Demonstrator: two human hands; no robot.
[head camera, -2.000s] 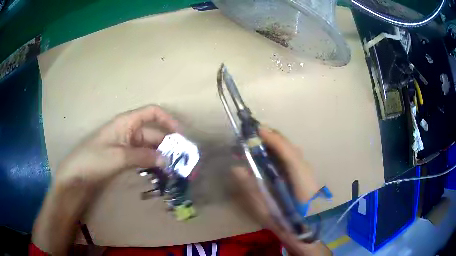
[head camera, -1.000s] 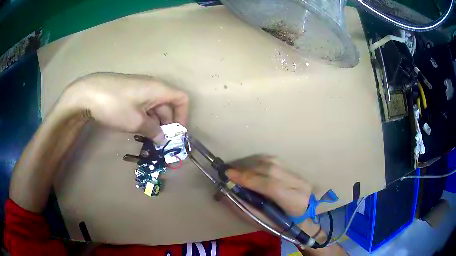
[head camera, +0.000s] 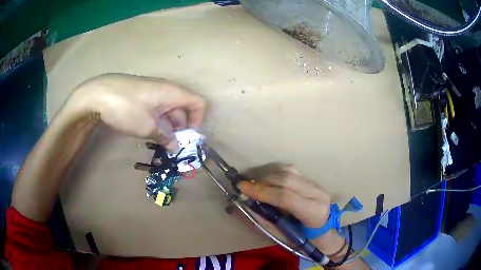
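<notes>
My left hand (head camera: 142, 108) holds the white plate (head camera: 188, 150) by its upper edge in the fingertips. The black plug pin piece (head camera: 158, 158) and the small green circuit board (head camera: 156, 182) hang at its lower left, with a yellow-wrapped transformer (head camera: 163, 198) at the board's lower end. A red lead wire (head camera: 190, 171) loops below the plate. My right hand (head camera: 287, 192) holds the soldering iron (head camera: 263, 211) like a pen. Its tip is at the plate's right edge; exact contact cannot be told. A thin curved metal tube runs alongside the iron.
Tan cardboard (head camera: 316, 132) covers the bench. A cloudy fume hood (head camera: 337, 31) stands at the top right, with shiny bits (head camera: 311, 67) below it. A metal-framed stand with a tan pad (head camera: 423, 113) is at right. A blue crate (head camera: 409, 227) is at lower right.
The iron tip came from above the cardboard's middle to the white plate's right edge. My left hand moved up, and the circuit board now hangs further left. Little differs from one second ago.
</notes>
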